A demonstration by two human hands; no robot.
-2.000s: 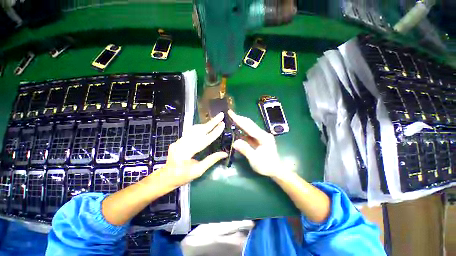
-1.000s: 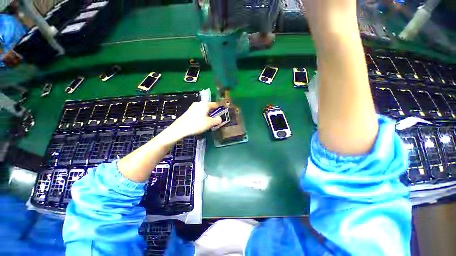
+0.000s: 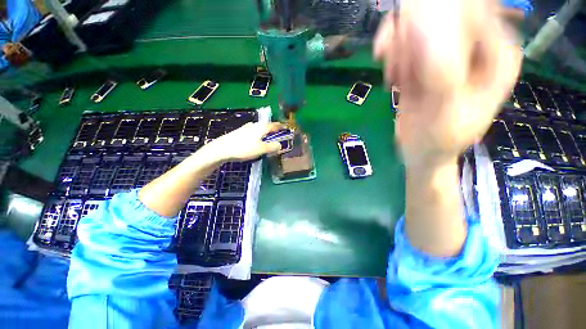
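Observation:
My left hand (image 3: pixel 241 140) is shut on a small dark phone part (image 3: pixel 279 139) and holds it tilted at the brown press fixture (image 3: pixel 295 160), below the tip of the green bench press (image 3: pixel 289 64). The fingers hide part of it. My right hand (image 3: pixel 450 71) is raised at the upper right, large and blurred; whether it holds anything cannot be told. A phone unit (image 3: pixel 356 157) with a pale rim and dark screen lies on the green surface right of the fixture.
A black parts tray (image 3: pixel 144 168) lies on a white liner at left. A tray stack (image 3: pixel 533 186) with white sheets (image 3: pixel 472 193) stands at right. Several phone units (image 3: pixel 204 92) lie in a row along the back. Another person's hand (image 3: pixel 15 54) shows at the far upper left.
My hands were together at the fixture two seconds ago, then separated. Since one second ago my right hand has come back down into view. My left hand keeps its part, now tilted flatter.

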